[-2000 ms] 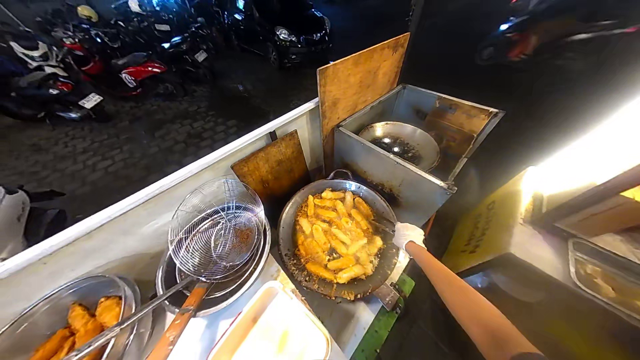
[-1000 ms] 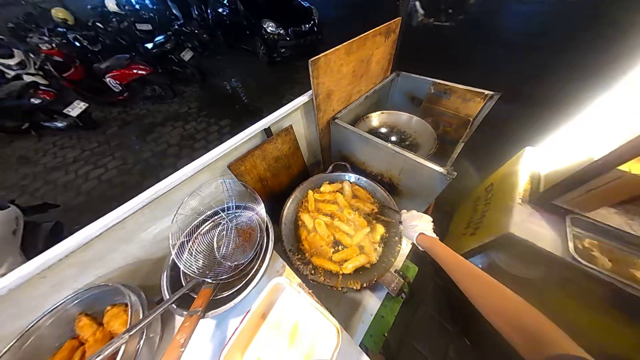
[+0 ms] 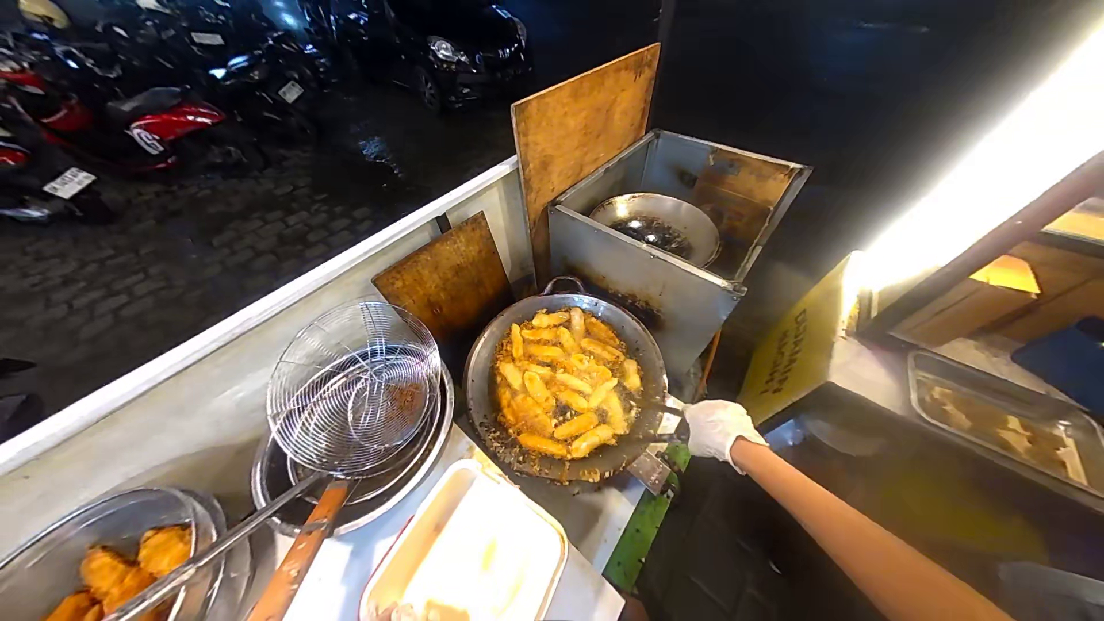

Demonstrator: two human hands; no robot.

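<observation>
My right hand (image 3: 718, 434), in a whitish glove, grips dark metal tongs (image 3: 662, 416) that reach over the right rim of a wok (image 3: 483, 362). Inside the wok, several golden fried pieces (image 3: 573, 379) bubble in oil; the tongs' tips are hard to make out among them. My left hand is out of view. Left of the wok, a wire skimmer (image 3: 354, 388) rests across nested metal bowls (image 3: 431, 466). A white tray (image 3: 466, 552) stands in front of the wok, its contents washed out by glare.
Browned fried pieces (image 3: 129, 565) lie in a metal bowl (image 3: 52, 530) at lower left. Behind the wok, a metal box (image 3: 638, 250) holds a second pan (image 3: 690, 226). Wooden boards (image 3: 586, 121) stand beside it. Another tray (image 3: 1005, 418) is at right, and parked motorbikes (image 3: 164, 121) lie beyond the stall wall.
My gloved right hand stays at the wok's right side throughout, on the tongs. Some fried pieces in the oil have shifted.
</observation>
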